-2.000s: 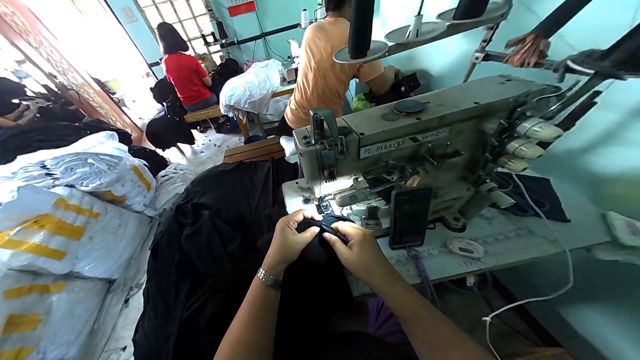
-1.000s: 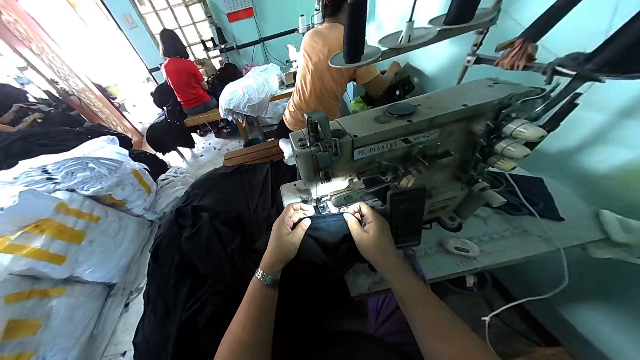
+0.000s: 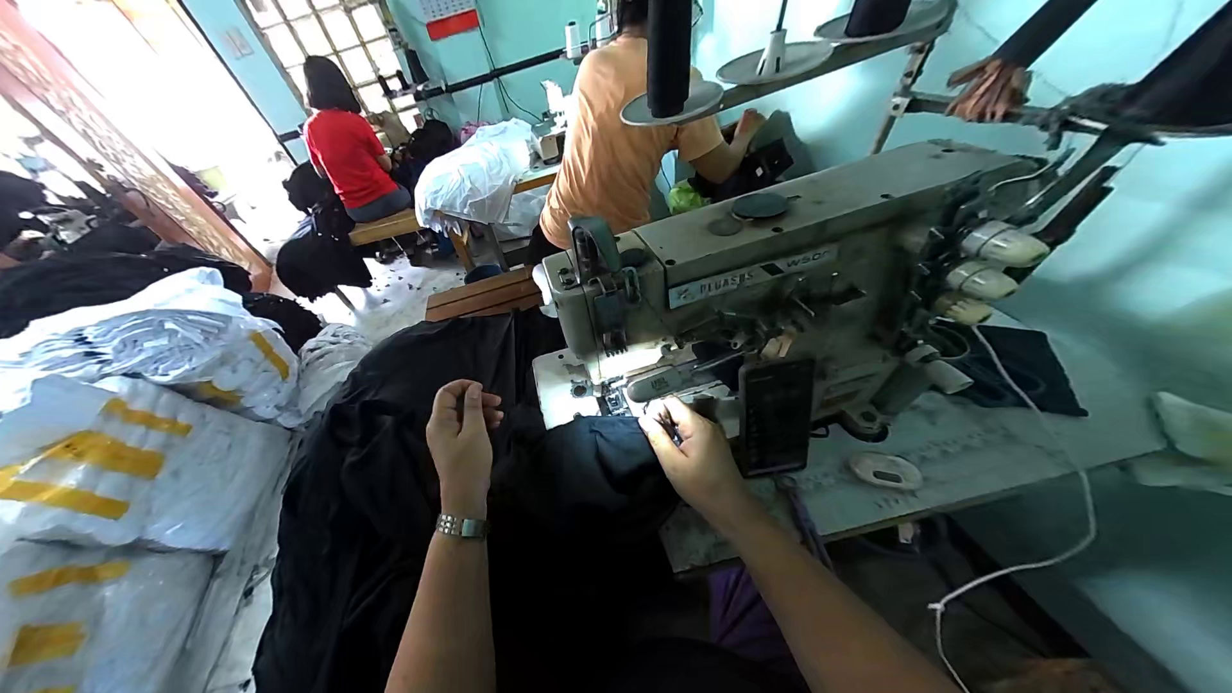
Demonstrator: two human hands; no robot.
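A Pegasus industrial sewing machine (image 3: pixel 760 279) stands ahead of me, its needle area lit. Dark fabric (image 3: pixel 606 457) lies with its top edge at the presser foot and hangs down toward me. My right hand (image 3: pixel 683 443) pinches that edge just right of the foot. My left hand (image 3: pixel 464 428), with a metal watch band at the wrist, is raised left of the machine over a heap of black cloth (image 3: pixel 385 462); its fingers are loosely curled and hold nothing that I can see. The needle tips are too small to make out.
A phone (image 3: pixel 776 416) stands upright at the machine's front. On the table (image 3: pixel 962 481) are a small white oval device (image 3: pixel 885 471), dark cloth and a white cord. Taped white bags (image 3: pixel 135 462) are stacked at left. Thread cones hang above. Two people (image 3: pixel 616 125) (image 3: pixel 348 144) sit or stand beyond.
My left hand has let go of the fabric edge and moved left, away from the machine. My right hand remains at the fabric near the foot.
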